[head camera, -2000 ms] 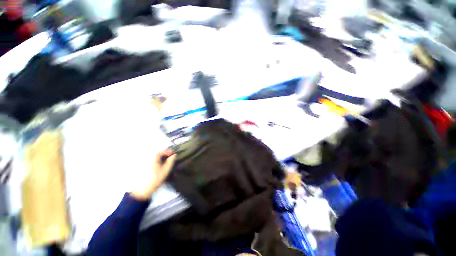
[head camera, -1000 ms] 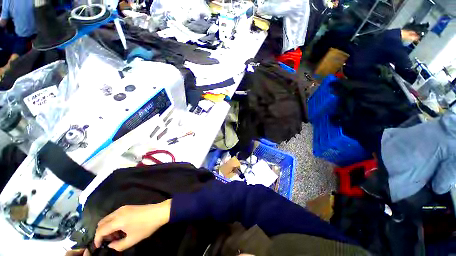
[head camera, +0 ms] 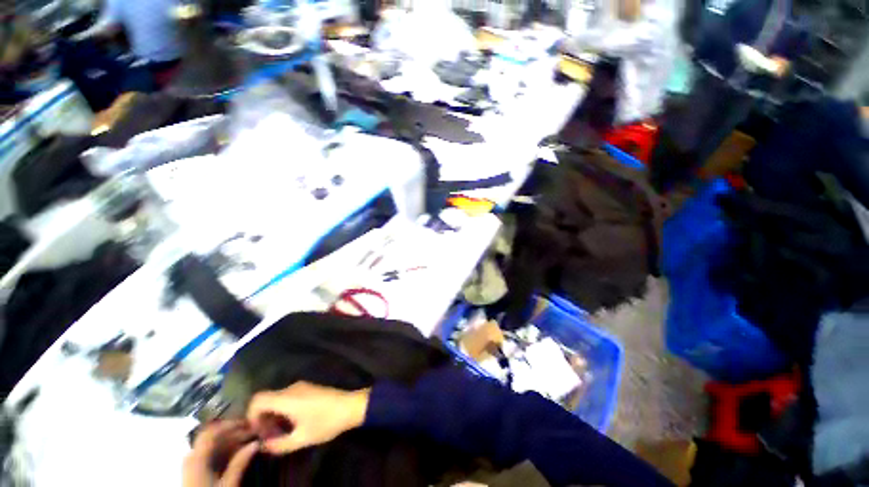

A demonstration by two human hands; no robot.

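Note:
The dark garment piece (head camera: pixel 343 344) lies bunched at the front of the white sewing machine table. My right hand (head camera: pixel 310 417) pinches its left edge. My left hand (head camera: pixel 221 455), partly cut off by the bottom edge, meets the right fingertips at the same edge with fingers curled. The pinched bit of cloth is mostly hidden and blurred. The white sewing machine (head camera: pixel 286 204) with a blue stripe stands behind, a dark strap (head camera: pixel 214 295) hanging over it. Red-handled shears (head camera: pixel 360 304) lie just beyond the cloth, blades not visible.
Small tools (head camera: pixel 389 276) lie on the table beyond the shears. A blue basket (head camera: pixel 602 380) of scraps stands right of the table, with a dark garment heap (head camera: pixel 586 228) behind it. A red stool (head camera: pixel 738 414) and another blue basket (head camera: pixel 700 285) are farther right. People are at the back.
The view has swung left, so the scene sits farther right. More of my left hand shows. Both hands stay together at the cloth's edge; the shears have not visibly moved on the table.

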